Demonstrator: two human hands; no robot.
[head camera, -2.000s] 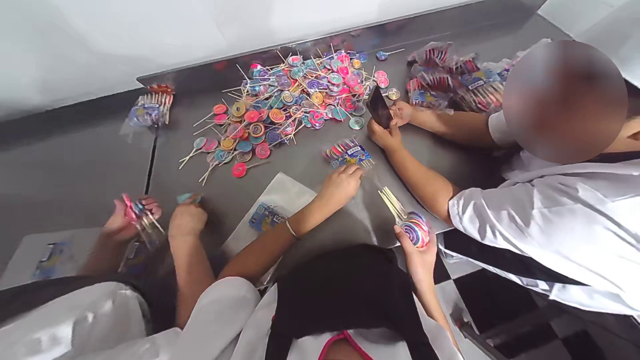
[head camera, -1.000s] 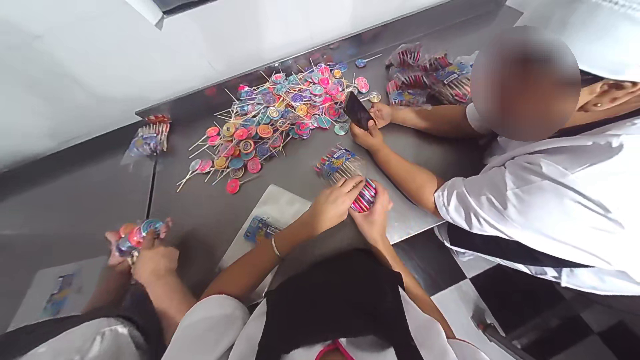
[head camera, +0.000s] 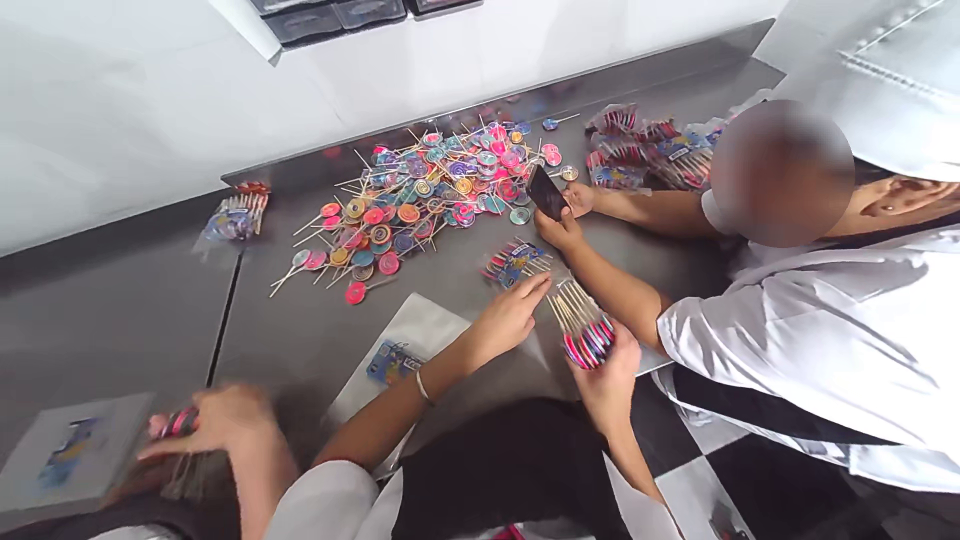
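My right hand (head camera: 611, 367) holds a bunch of lollipops (head camera: 589, 341) by the striped candy heads, the sticks pointing up and left inside what looks like clear plastic. My left hand (head camera: 511, 315) reaches over the table with its fingertips near the stick ends; whether it grips the plastic cannot be told. Just beyond it lies a packed bag of lollipops (head camera: 519, 262) with a blue printed label. White sheets (head camera: 420, 322) lie under my left forearm, with blue printed labels (head camera: 394, 364) on them. A large heap of loose swirl lollipops (head camera: 442, 180) spreads across the metal table behind.
At right, a co-worker in white holds a phone (head camera: 547, 193). Filled lollipop bags (head camera: 649, 146) lie at the back right, another bag (head camera: 236, 215) at left. A second co-worker's blurred hands handle lollipops (head camera: 176, 422) at lower left, beside a white stack (head camera: 75, 442) with labels.
The bunch in my right hand has turned from candy faces showing to edges showing. My left hand has moved off the bunch since a second ago. The left co-worker's hands have moved.
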